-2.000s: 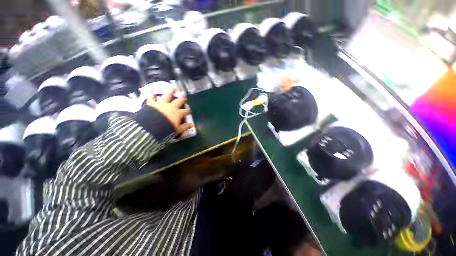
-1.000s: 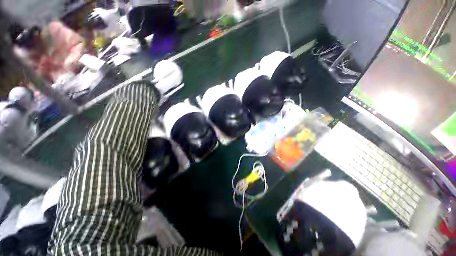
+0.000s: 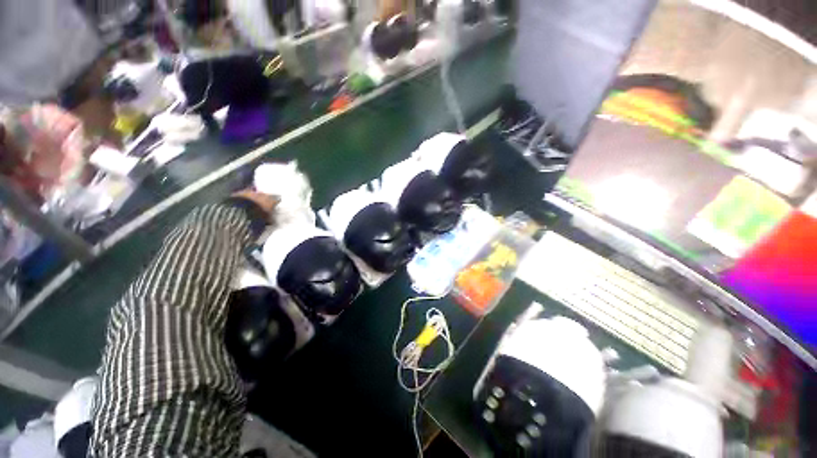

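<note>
My left hand is small and blurred at the end of a striped sleeve, behind the row of PTZ cameras. It is against a white camera at the back of the row; its fingers are mostly hidden, so I cannot tell whether they grip it. Several white-capped cameras with black ball heads stand in a slanting row, one of them a black-fronted camera near the sleeve. My right hand is not in view.
A cable with a yellow connector lies near a clear parts box. A keyboard sits below the monitor at right. Another camera stands at the lower right. A cluttered bench lies behind.
The view has swung right towards the monitor. My left hand has left the near camera in the front rows and reached over to the white camera behind the back row.
</note>
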